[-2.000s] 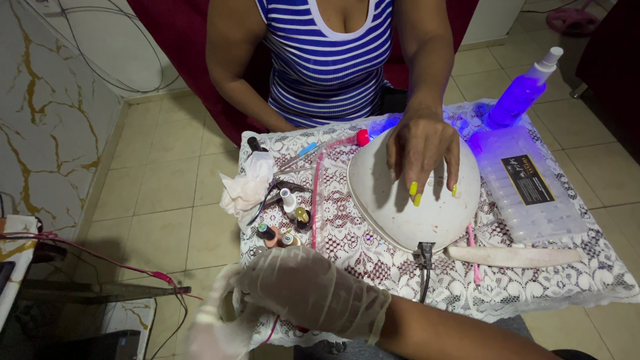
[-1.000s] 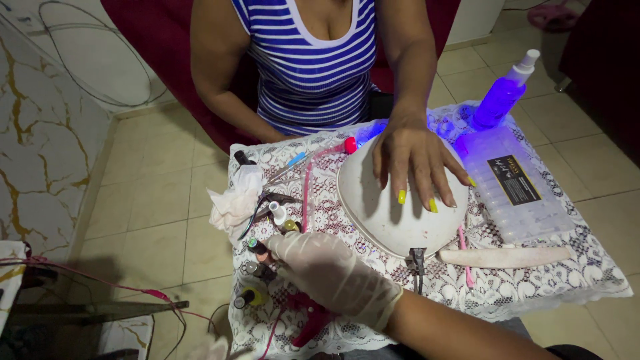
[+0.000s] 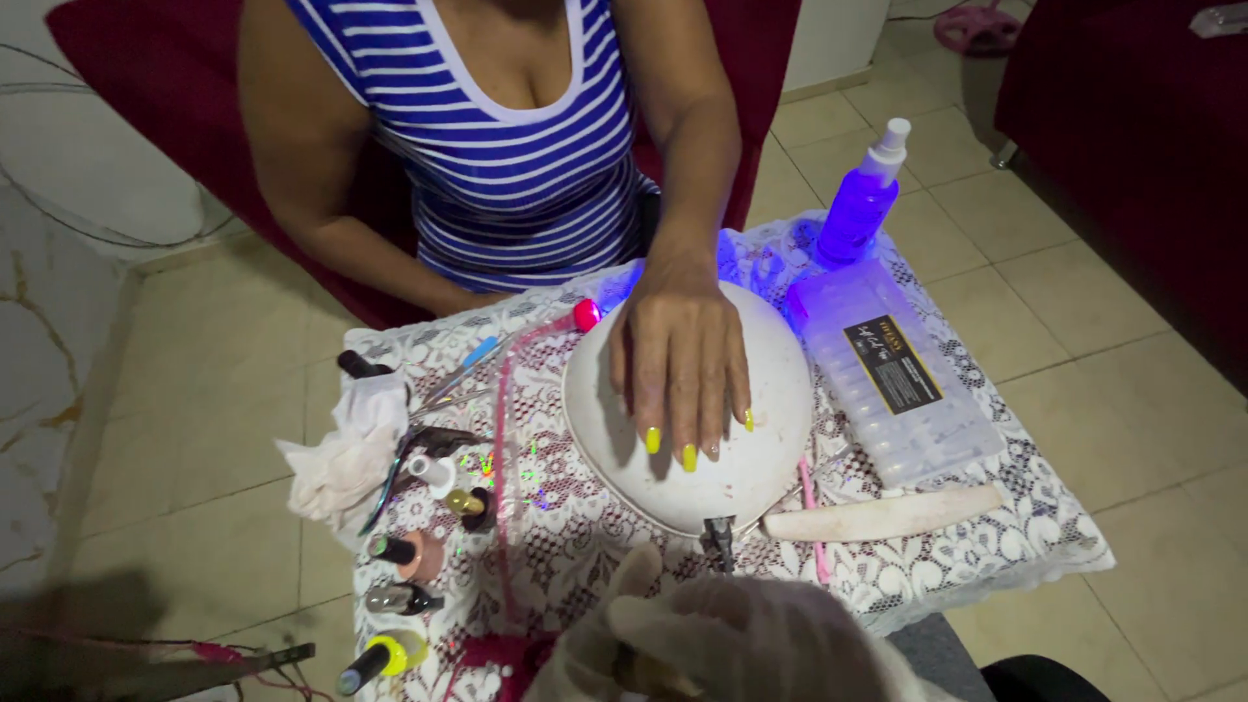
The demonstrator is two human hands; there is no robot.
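Note:
My right hand, in a pale glove, is at the bottom middle, its fingers curled against my gloved left hand. A small brownish thing shows between them, too blurred to name. Beyond them, another person's hand rests palm down on a white domed nail lamp; some of its nails are bright yellow. Left of the lamp lie nail polish bottles: one with a white cap, one with a gold cap, a peach one, a grey one and a yellow one.
A crumpled white tissue and metal tools lie at the left. On the right are a nail file, a pink stick, a clear case of nail tips and a spray bottle. The lamp's black plug faces me.
My right hand has left the polish bottles and moved right and toward me, against my left hand. The other person's fingers on the lamp are closer together than before.

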